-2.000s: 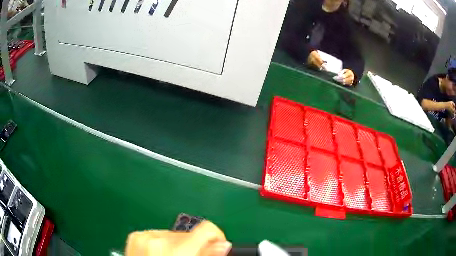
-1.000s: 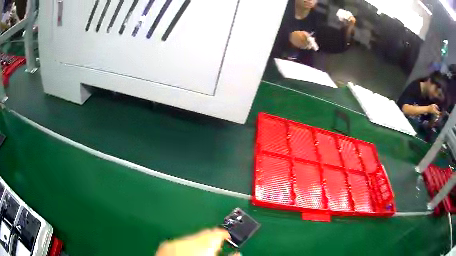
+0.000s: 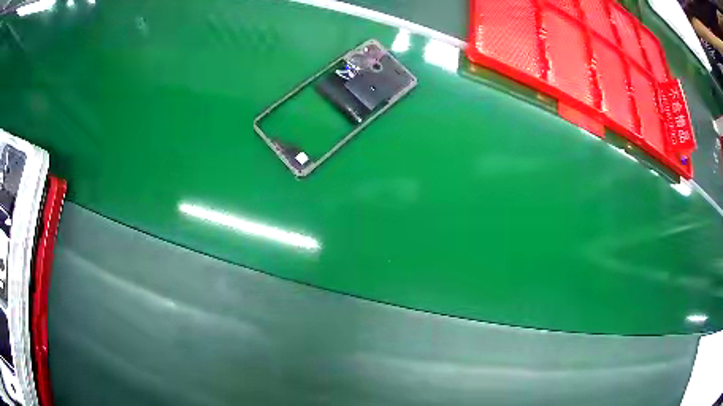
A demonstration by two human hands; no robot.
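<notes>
A phone middle frame (image 3: 369,87) lies flat and tilted on the glossy green surface (image 3: 444,214), in the upper middle of the head view. Its outline is thin and grey. A dark block fills its upper right end, and green shows through the open part. A small white square sits at its lower left end. Nothing touches the frame. Neither my left hand nor my right hand is in the picture.
A red mesh tray (image 3: 583,117) with Chinese lettering lies at the upper right. A white tray (image 3: 30,214) with dark parts stands at the left edge on a red tray (image 3: 49,238). A duller green strip (image 3: 317,341) runs along the near edge. A white sheet (image 3: 708,377) shows at lower right.
The view has turned down to the near surface. The hand seen before at the bottom is gone from the picture, and a whole phone frame now shows. The white machine and workers opposite have left view.
</notes>
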